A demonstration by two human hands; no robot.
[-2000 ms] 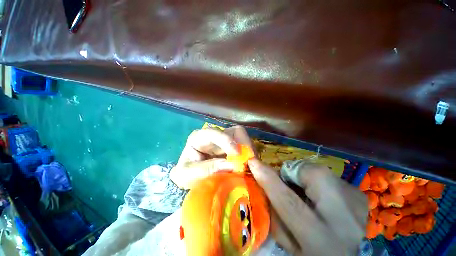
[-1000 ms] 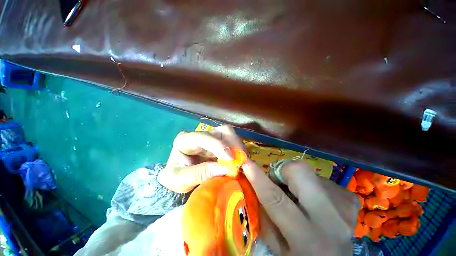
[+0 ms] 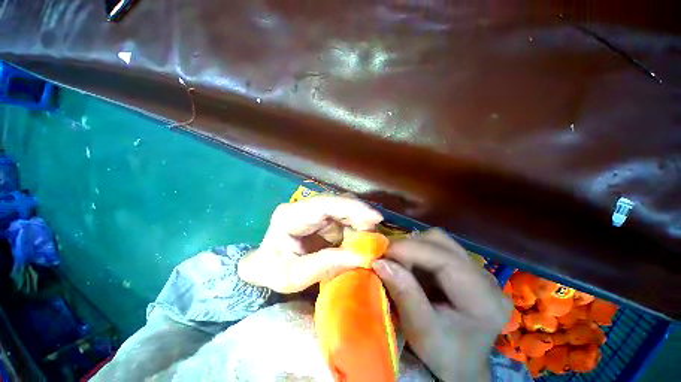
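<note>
An orange stuffed plush toy (image 3: 354, 322) is held over my lap, turned so its face is mostly out of sight. Its small orange lobe (image 3: 366, 246) sticks out at the top. My left hand (image 3: 310, 242) pinches the lobe from the left between thumb and fingers. My right hand (image 3: 440, 295) is closed at the lobe's right side, thumb and fingertips touching it. No needle or thread can be made out at the fingertips.
Brown sheeting covers the table (image 3: 448, 97), with a thin dark straight tool (image 3: 616, 49), a small clear plastic piece (image 3: 621, 211) and an orange thread (image 3: 193, 108). A blue mesh basket (image 3: 631, 339) at right holds orange plush pieces (image 3: 549, 321). Blue crates stand at left.
The toy has rotated so its face has turned away to the right. My right fingers have closed in around the lobe, and the finger wrap no longer shows clearly. The view has shifted slightly.
</note>
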